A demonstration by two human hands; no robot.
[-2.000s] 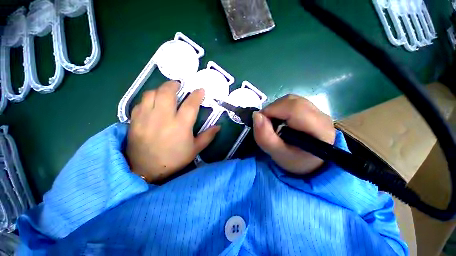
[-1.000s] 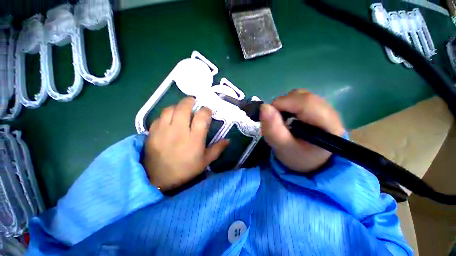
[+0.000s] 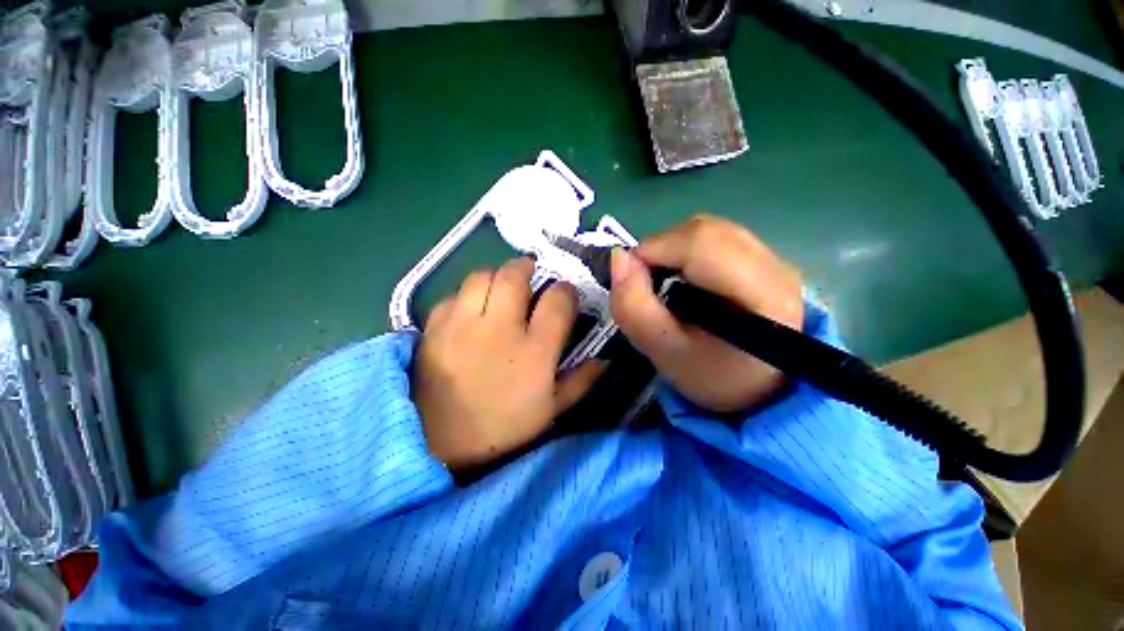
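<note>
White plastic housings lie overlapping on the green bench in front of me; the leftmost housing [image 3: 535, 207] shows its round disc, slotted tab and part of its loop. My left hand [image 3: 499, 358] lies over the housings' loops and presses them down, fingers pointing away from me. My right hand [image 3: 715, 314] grips the black handle of the soldering iron [image 3: 789, 345] like a pen. The iron's tip points left and meets the housings near the leftmost disc's lower edge. The exact contact point is too small to tell. The housings' lower ends are hidden by my hands and sleeves.
The iron's thick black cord [image 3: 1029, 247] arcs over the right side. The dark stand [image 3: 678, 25] and its square pad [image 3: 693, 113] are at the far side. Rows of white housings [image 3: 222, 117] lie left, and a short row [image 3: 1035, 142] far right. A cardboard carton [image 3: 986, 370] is at lower right.
The view has shifted, so the bench things sit lower and the stand shows more. The iron's tip has moved from the right-hand housings to the leftmost one. Both hands keep their holds.
</note>
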